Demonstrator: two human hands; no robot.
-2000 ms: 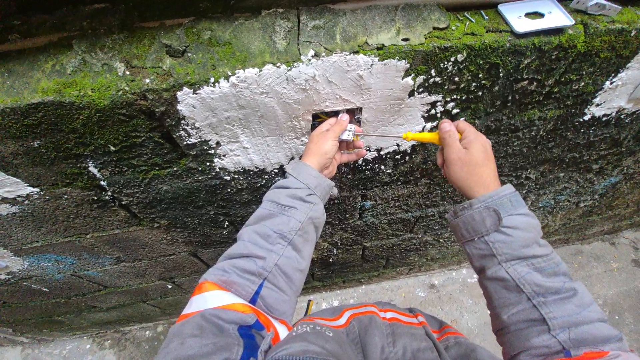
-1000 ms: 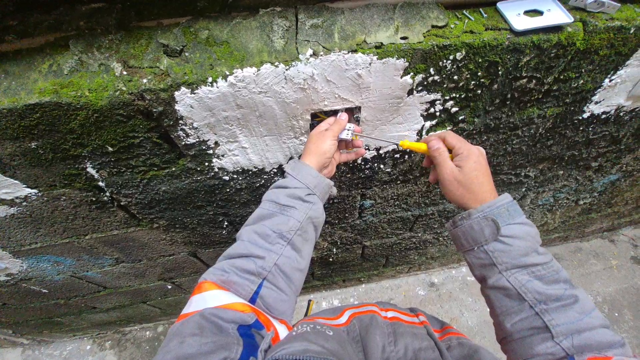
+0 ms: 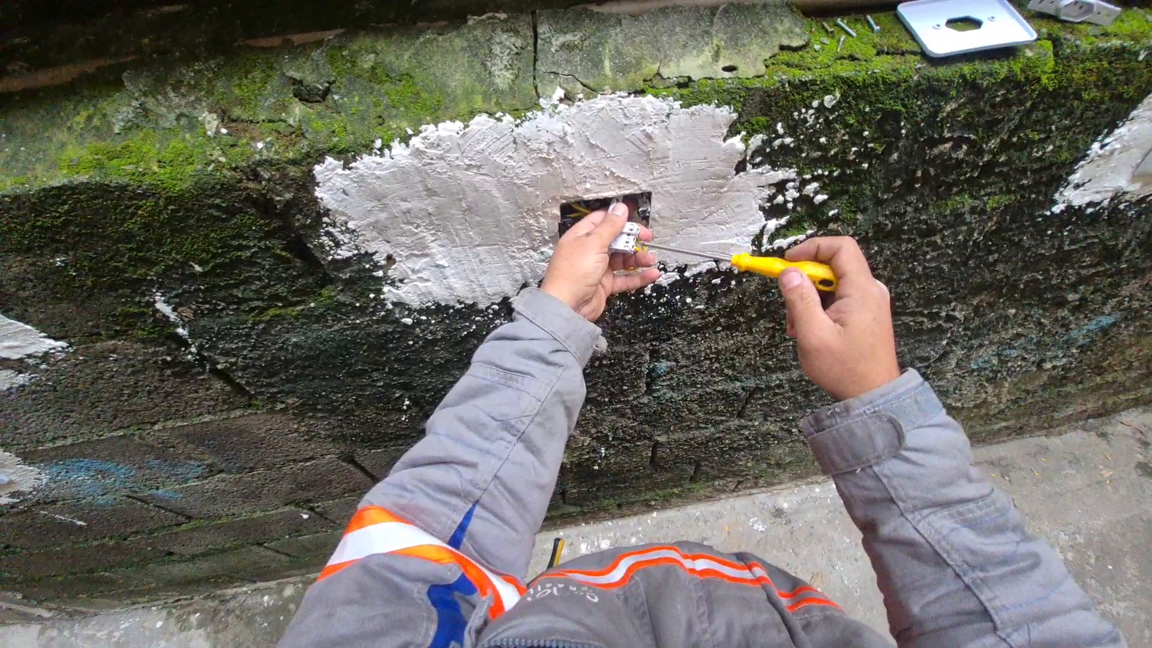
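A small white electrical socket module [image 3: 625,238] is pinched between the thumb and fingers of my left hand [image 3: 589,261], just in front of a rectangular box opening [image 3: 576,212] in the wall. Wires show inside the opening, partly hidden by the fingers. My right hand [image 3: 837,315] grips the yellow handle of a screwdriver [image 3: 779,268]. Its thin metal shaft points left, and the tip meets the right side of the module; the exact contact point is too small to tell.
Rough white plaster [image 3: 468,198] surrounds the opening on a dark, mossy wall. On the ledge at the upper right lie a white socket cover plate [image 3: 1001,34], another white module [image 3: 1075,9] and several screws [image 3: 846,28]. Concrete ground [image 3: 1062,486] runs along the wall's base.
My right hand has shifted its hold on the yellow handle, and its fingers are now more extended along it. My left hand stays at the opening with the module.
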